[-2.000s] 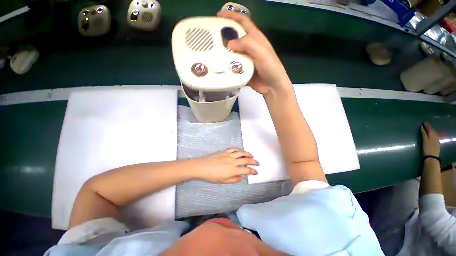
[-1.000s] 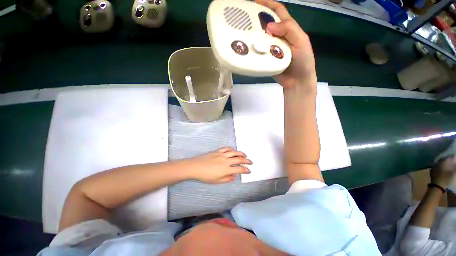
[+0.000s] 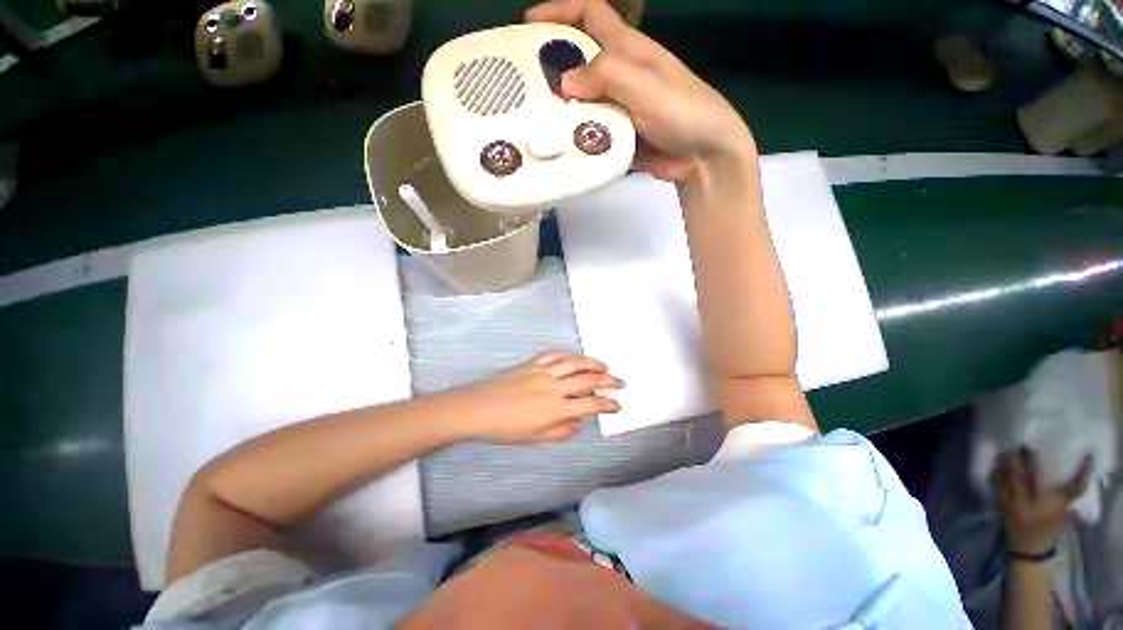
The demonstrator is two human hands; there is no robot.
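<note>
My right hand (image 3: 653, 92) holds a cream humidifier top unit (image 3: 532, 117) by its right side, with the thumb at the dark oval display. The unit's grille, two coppery rings and a small bump between them face me. It is over the right part of a tall cream water tank (image 3: 474, 268) and hides part of its opening. One white rod (image 3: 422, 212) leans inside the tank. My left hand (image 3: 548, 398) lies flat and empty on the grey ribbed sheet (image 3: 487, 326), fingers apart, fingertips by the right white pad (image 3: 640, 283).
Another white pad (image 3: 265, 332) lies on the left of the green bench (image 3: 985, 246). Other top units (image 3: 239, 42) sit on the dark green belt at the back. Cream pieces (image 3: 1069, 117) lie at the far right. Another person's hand (image 3: 1037, 498) is at lower right with something white.
The top unit has moved down and left, back over the tank, and covers more of its opening. My left hand stays on the sheet. The other person's hand has moved lower.
</note>
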